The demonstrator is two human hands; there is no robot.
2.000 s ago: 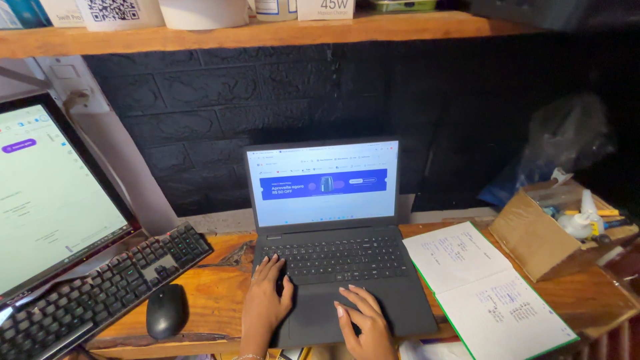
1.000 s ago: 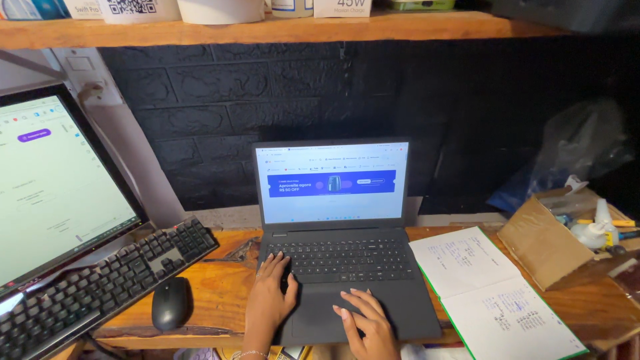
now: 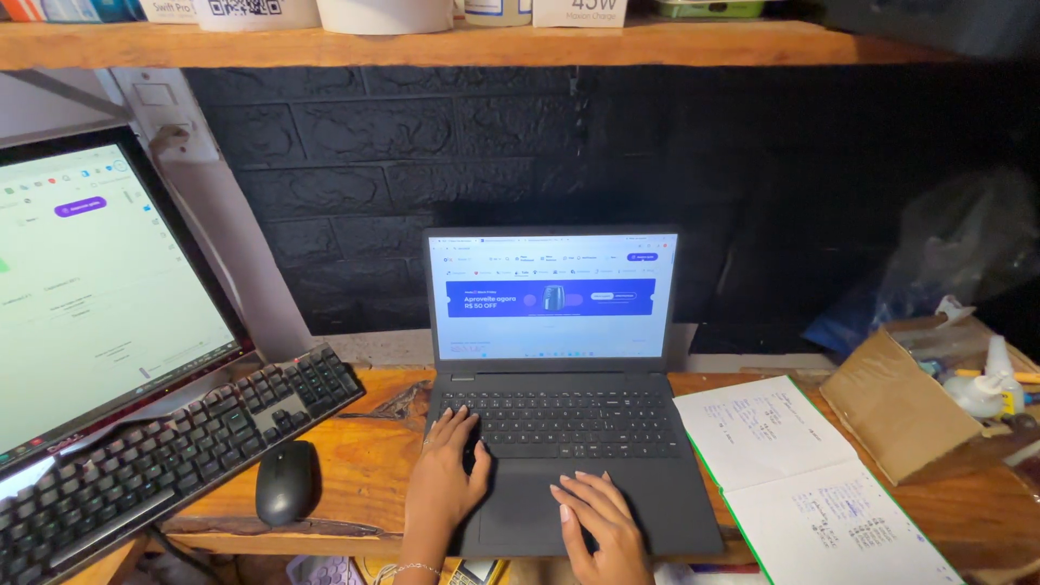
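Note:
A dark laptop (image 3: pixel 569 455) stands unfolded on the wooden desk, its lit screen (image 3: pixel 552 333) showing a web page with a purple banner. My left hand (image 3: pixel 445 471) rests on the left part of its keyboard, fingers apart, a thin bracelet at the wrist. My right hand (image 3: pixel 597 528) lies over the right edge of the touchpad (image 3: pixel 520 512), fingers spread and holding nothing. Just right of the laptop lies an open notebook (image 3: pixel 772 463) with handwriting and a green cover edge. A black mouse (image 3: pixel 284 483) sits left of my left hand.
A mechanical keyboard (image 3: pixel 203 447) lies slanted at the left before a lit monitor (image 3: pixel 97 292). At the right, a cardboard box (image 3: pixel 902 406) holds bottles and other items. Above runs a wooden shelf (image 3: pixel 487 49) with boxes and containers. A black brick-patterned wall (image 3: pixel 390 146) stands behind the desk.

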